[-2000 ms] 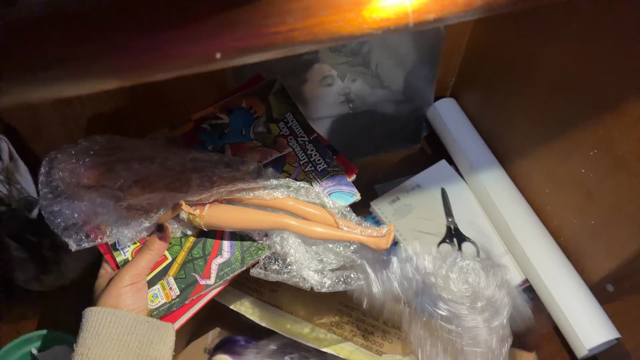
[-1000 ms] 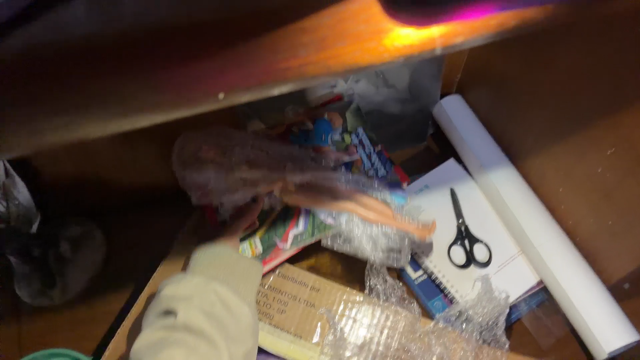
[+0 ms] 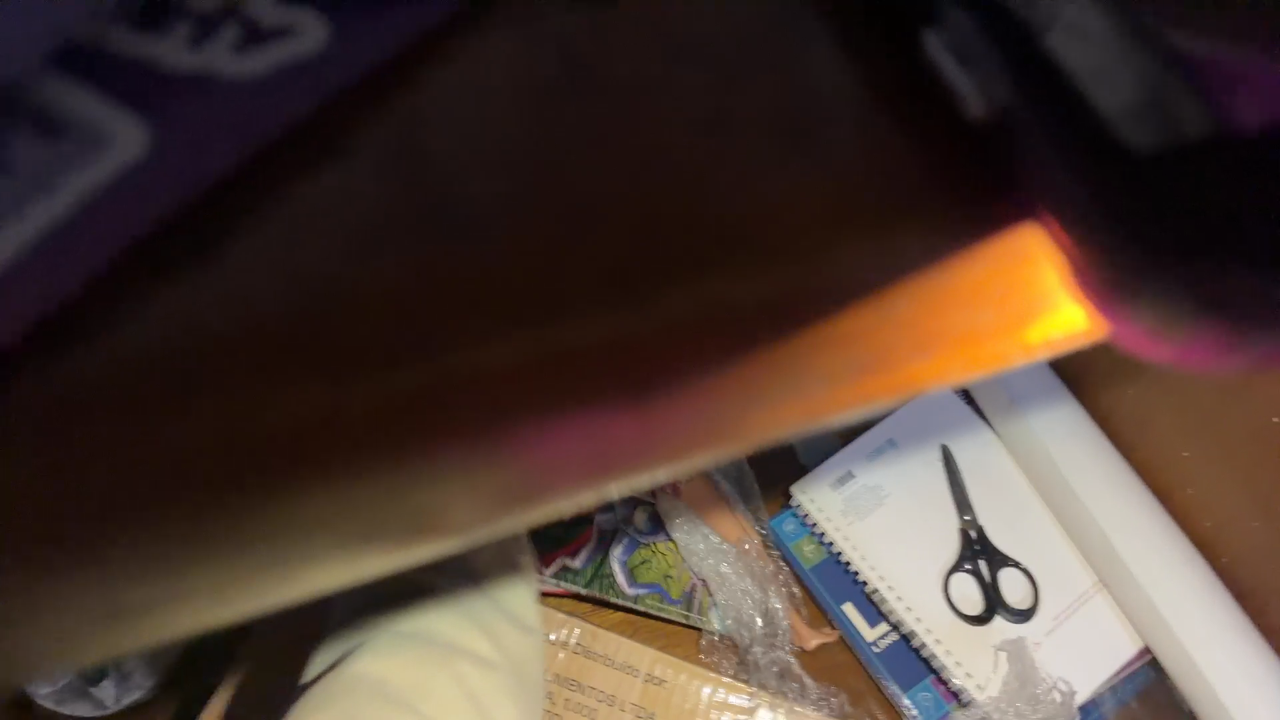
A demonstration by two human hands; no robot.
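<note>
Only the light sleeve of my left arm [image 3: 430,650] shows at the bottom; my left hand is hidden beneath a blurred wooden edge. Right of the sleeve, a doll's legs [image 3: 725,515] lie partly in bubble wrap [image 3: 745,590], with one foot sticking out and the rest of the doll hidden. The legs rest by an illustrated booklet [image 3: 650,560]. Black-handled scissors [image 3: 985,570] lie on a white spiral notebook [image 3: 910,510], their blades pointing up and away. My right hand is not seen.
A dark wooden board edge [image 3: 800,400] crosses the view in front. A printed cardboard box [image 3: 640,670] stands at the bottom. The long white roll [image 3: 1120,530] leans along the right side. Under the white notebook lies a blue one [image 3: 860,630].
My left hand, seen earlier at the wrapped doll, is now out of sight under the wooden edge. The doll has moved right, its foot now near the blue notebook. The view has shifted strongly.
</note>
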